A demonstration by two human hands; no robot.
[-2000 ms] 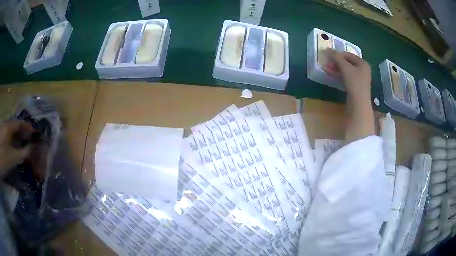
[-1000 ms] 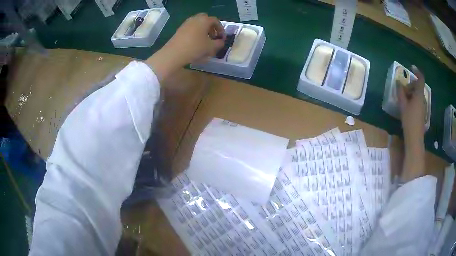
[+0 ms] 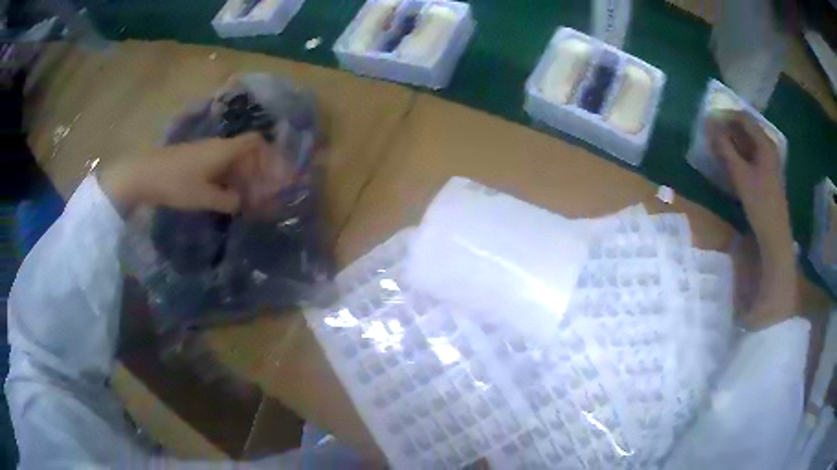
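Note:
My left hand [image 3: 206, 174] is at the mouth of the clear, crinkled plastic bag [image 3: 248, 248] of black pieces. Its fingertips are blurred against the bag; what they hold cannot be told. My right hand [image 3: 757, 161] reaches over a white packing tray [image 3: 695, 151] at the right, fingertips down on or near a cream handheld unit, partly hiding it. No label can be made out there. The tray left of it [image 3: 585, 135] holds two cream units [image 3: 633, 99] with a dark middle slot [image 3: 599, 84]. Another tray [image 3: 395, 66] also has a dark middle slot.
A blank-looking glossy sheet [image 3: 496, 252] lies over fanned printed label sheets [image 3: 440, 367] on the brown tabletop [image 3: 468, 138]. The green belt [image 3: 500, 55] runs behind, with another tray [image 3: 257, 23] at top left and a cut-off one at right. A white scrap [image 3: 665, 194] lies near the table edge.
My left hand has moved from a tray back to the bag. The tray second from the right hand side now shows a dark middle slot. My right hand stays at its tray. The view has shifted.

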